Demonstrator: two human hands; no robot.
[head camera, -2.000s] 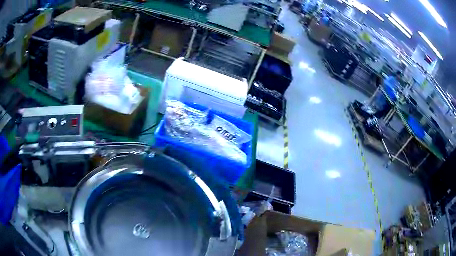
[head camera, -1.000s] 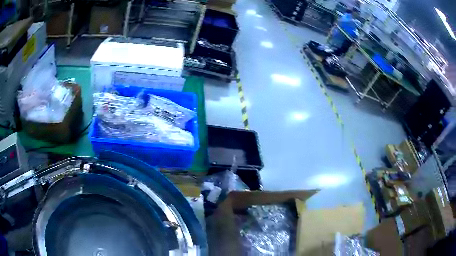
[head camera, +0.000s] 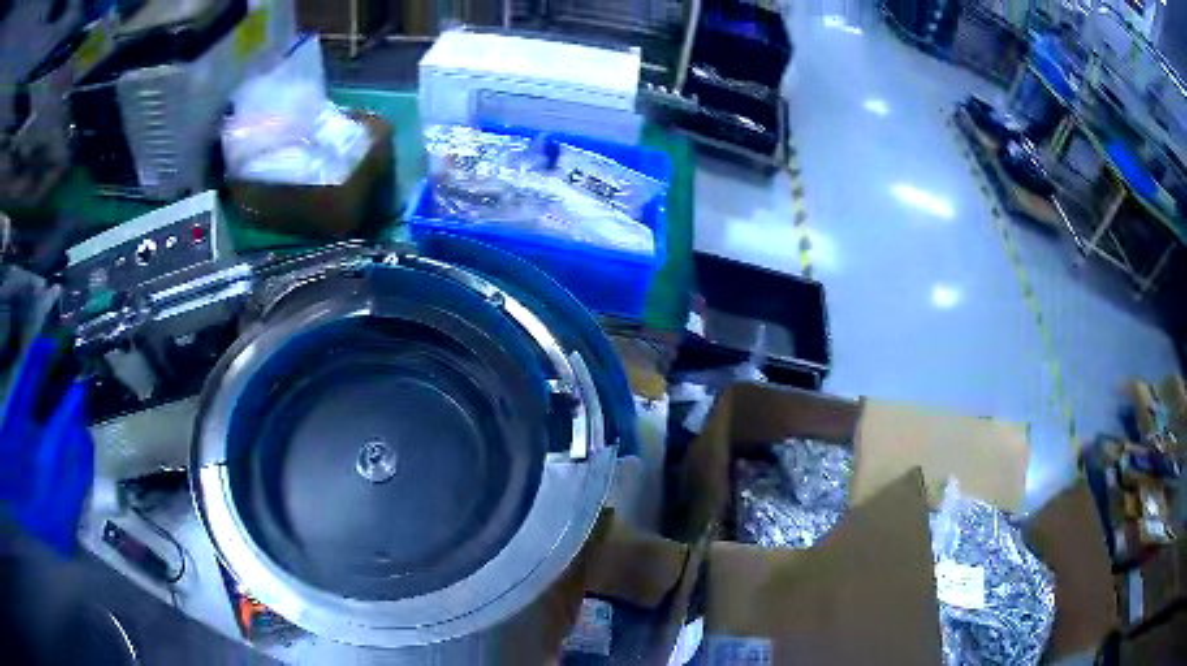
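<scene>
No hand shows clearly. The vibratory feeder bowl (head camera: 378, 533) lies at centre left, its wide silver rim around a dark inside that looks empty apart from a centre nut. The feeder controller (head camera: 163, 247), with knobs, stands behind it at the left. An open carton (head camera: 898, 559) to the right of the bowl holds shiny bagged components (head camera: 797, 492). Another shiny bag with a white label (head camera: 996, 579) lies among open flaps at the lower right. A solid blue object (head camera: 50, 455) at the left edge is blurred and cut off; its kind is unclear.
A blue plastic bin (head camera: 534, 260) of clear bags stands behind the bowl, before a white box (head camera: 527, 72). A small carton (head camera: 313, 195) holds white bags. Black trays (head camera: 768, 312) stand at the right. Something orange (head camera: 250, 612) shows below the bowl. An aisle has yellow-black tape.
The view has swung back left and tilted down since one second ago. The controller and blue object are back in view, and more of the bowl and cartons shows. No hand action is visible.
</scene>
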